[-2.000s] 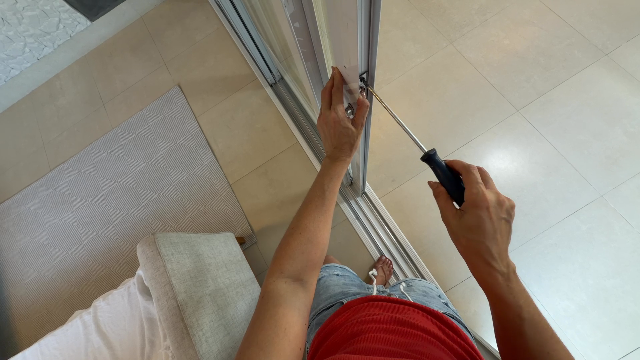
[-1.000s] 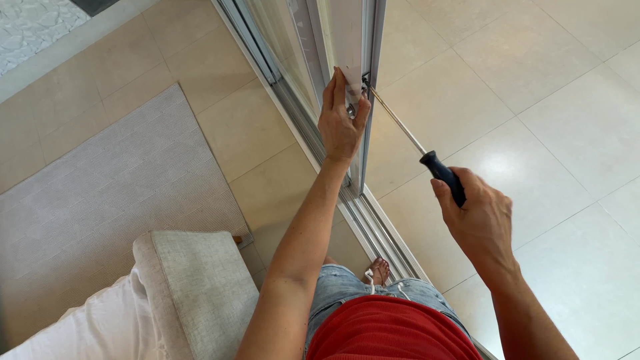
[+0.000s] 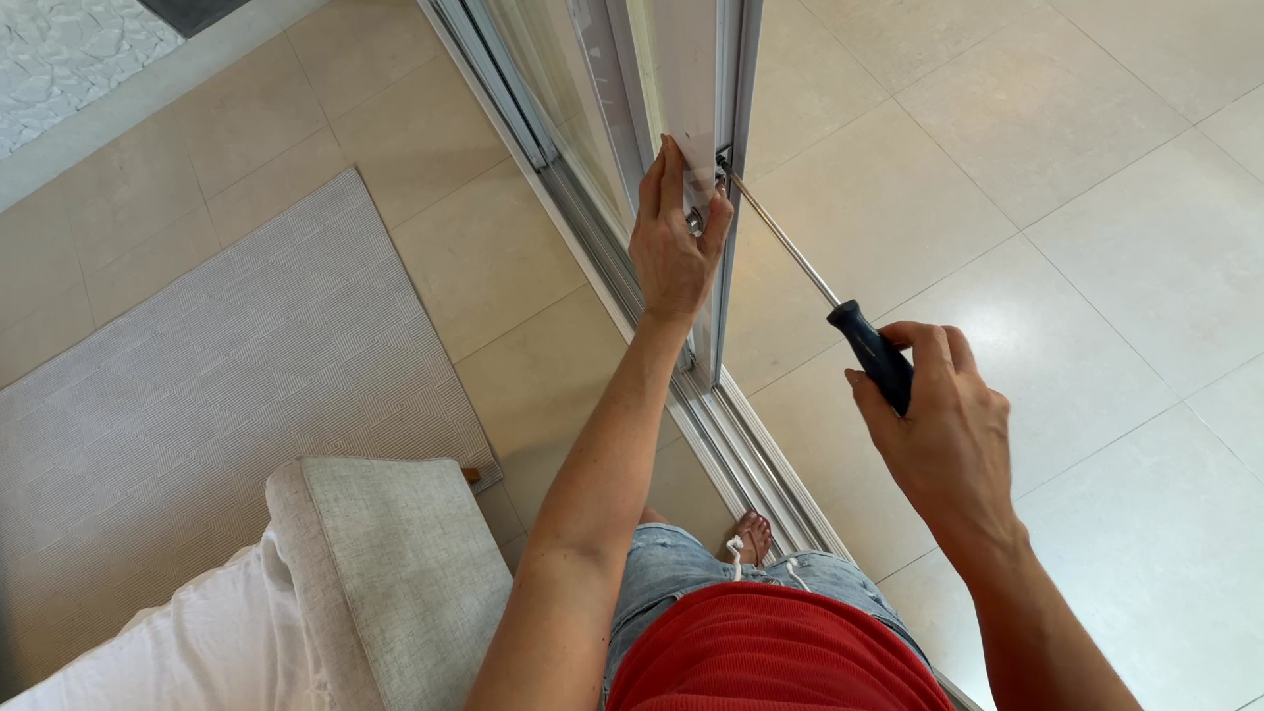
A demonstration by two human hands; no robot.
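Note:
My right hand [image 3: 943, 434] holds a long screwdriver [image 3: 871, 357] by its dark blue handle. The shaft slants up to the left, and its tip meets a dark metal lock fitting [image 3: 724, 163] in the edge of a sliding door's aluminium frame [image 3: 736, 267]. My left hand [image 3: 679, 232] rests against the face of the door stile beside that fitting, fingers pointing up and thumb near the edge. Between its fingers and thumb shows a small shiny metal part [image 3: 695, 219]; whether the hand grips it or the stile is unclear.
Metal floor tracks [image 3: 760, 464] run diagonally beneath the door, with my bare foot [image 3: 754, 538] beside them. A fabric-covered seat [image 3: 415, 563] with white cloth [image 3: 207, 632] stands at lower left, near a patterned rug [image 3: 247, 336]. Glass panels [image 3: 553, 89] stand behind the frame; tiled floor extends on both sides.
My right hand's fingers have shifted around the screwdriver handle and look looser than before. The left hand stays at the door stile, and the tip remains at the fitting.

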